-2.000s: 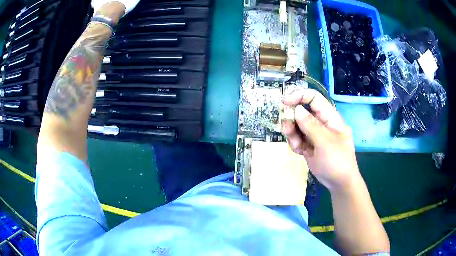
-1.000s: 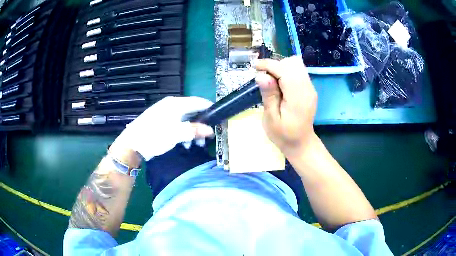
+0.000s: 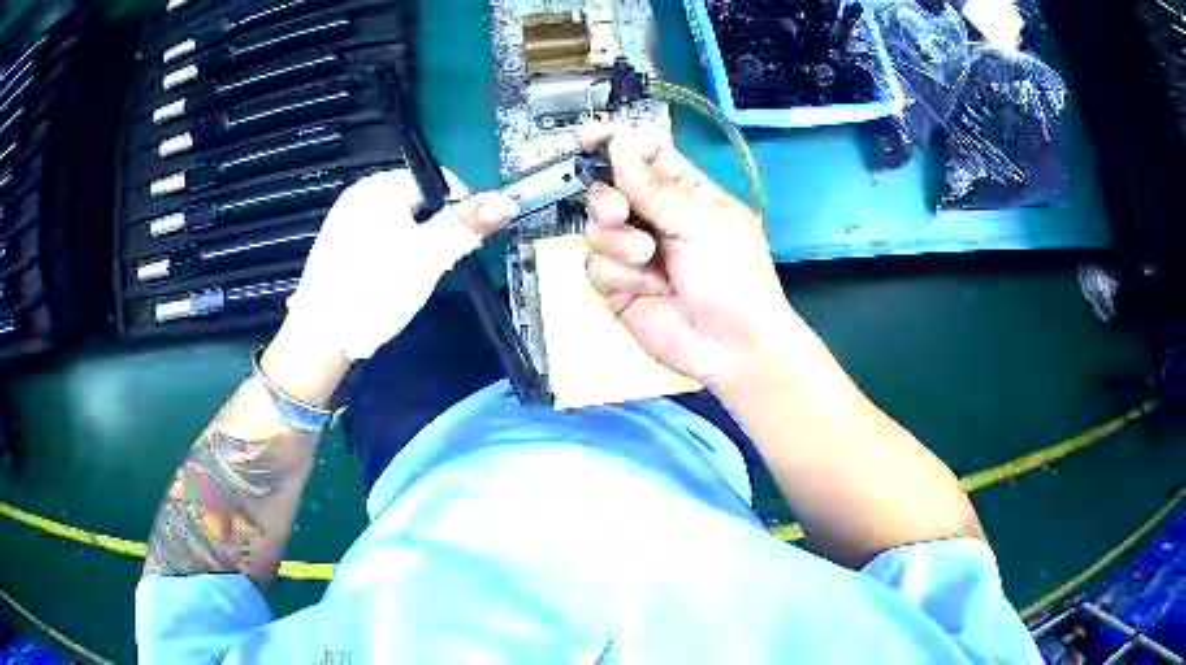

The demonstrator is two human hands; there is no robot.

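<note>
My gloved left hand is closed around a tubular unit. The unit's silver end section points right, and a long black part hangs down towards my lap while another black arm sticks up past the thumb. My bare right hand pinches a small black end piece at the tip of the silver section; the fingers partly hide it, and I cannot tell whether it is seated. The assembly fixture lies just beyond, with its brass-coloured and silver block. The cream-white plate is below my hands.
A ribbed black tray holds several units in rows at left, with another tray at the far left. A blue bin of black pieces and clear plastic bags are at right. A yellowish air hose curves right of the fixture.
The left hand fetched a unit from the tray side and brought it over the fixture. The unit has since turned, its silver end now at the right hand's fingertips. The view has shifted right.
</note>
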